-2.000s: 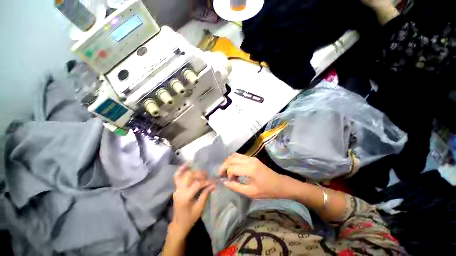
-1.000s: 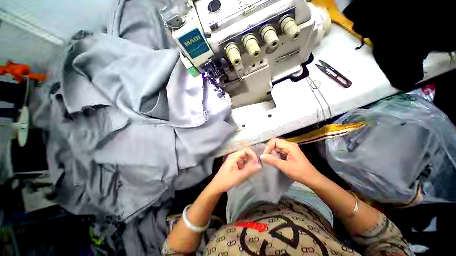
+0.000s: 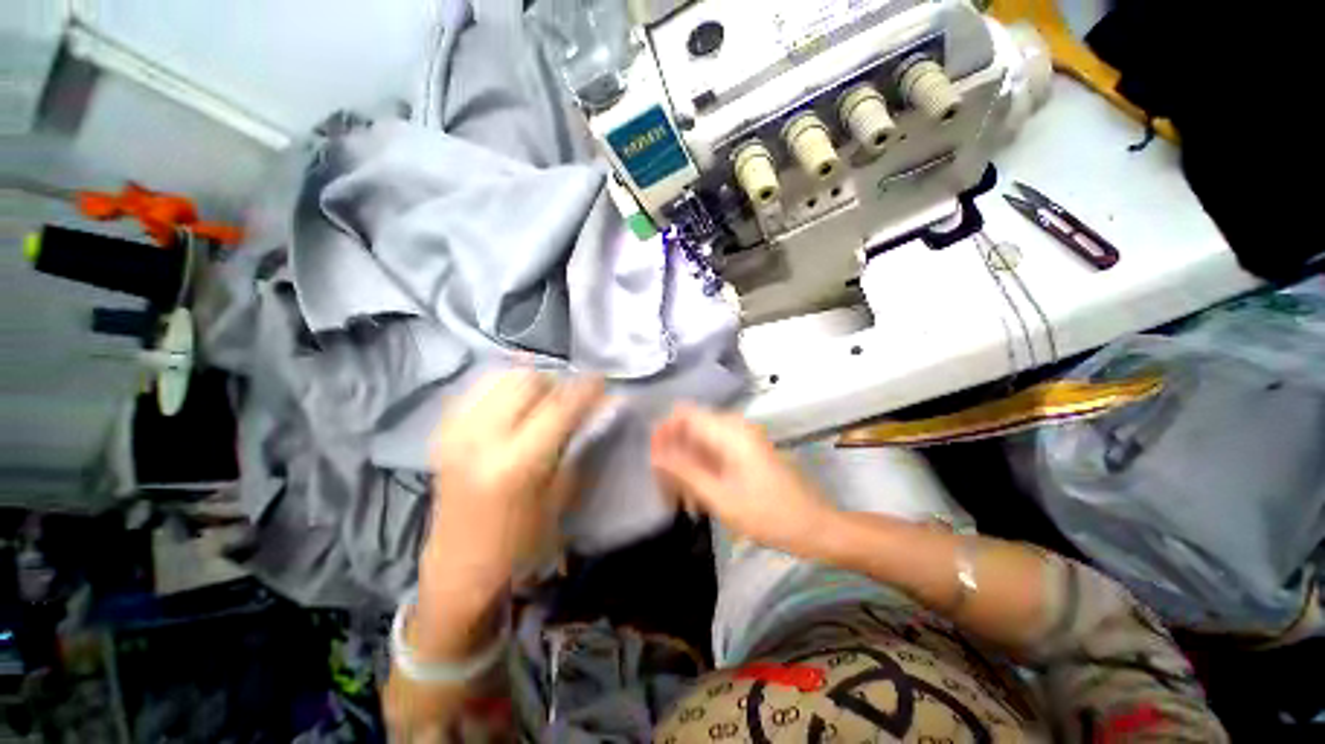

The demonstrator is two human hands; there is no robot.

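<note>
Grey garment pieces (image 3: 422, 247) lie in a large heap left of the overlock machine (image 3: 814, 160) and run under its needle area (image 3: 695, 240). My left hand (image 3: 501, 443) is blurred over the near part of the heap, and its fingertips are hard to make out. My right hand (image 3: 719, 472) is also blurred, with curled fingers beside a grey cloth piece (image 3: 618, 480) between the hands. Whether either hand grips the cloth cannot be told.
Thread snips (image 3: 1065, 228) and a thin looped item (image 3: 1017, 298) lie on the white table (image 3: 1133, 160). A striped yellow edge (image 3: 1017, 413) and a clear plastic bag (image 3: 1192, 465) are at right. A black cone (image 3: 109, 265) and orange cloth tie (image 3: 160, 211) are at left.
My hands have moved apart and left, from the grey cloth over my lap to the near side of the heap. The view has shifted, so the machine sits further right.
</note>
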